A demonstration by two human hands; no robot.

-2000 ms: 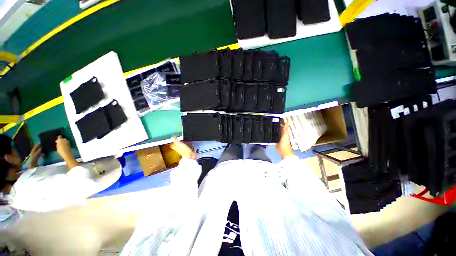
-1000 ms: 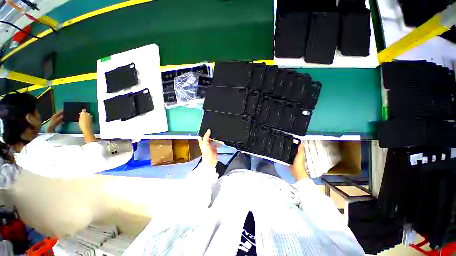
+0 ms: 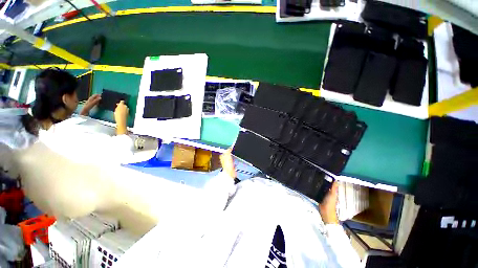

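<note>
Black phone cases (image 3: 293, 133) lie overlapping in three rows on a carrier tray, mostly hidden under them. The loaded tray is tilted in view, over the teal bench (image 3: 388, 152). My left hand (image 3: 228, 163) grips its near left corner. My right hand (image 3: 329, 203) grips its near right corner. Both hands are bare, with white sleeves behind them. Whether the tray touches the bench cannot be told.
A white board (image 3: 196, 112) with a few black cases stands at left, beside a clear bag (image 3: 227, 101) on a pocketed tray. A person (image 3: 63, 112) in white handles a black case at far left. Another loaded white tray (image 3: 385, 98) overlaps the green belt (image 3: 251, 47).
The held tray has turned clockwise in view, its right end now lower. The camera view has shifted, so bench items appear further right. Both hands have kept hold of the tray.
</note>
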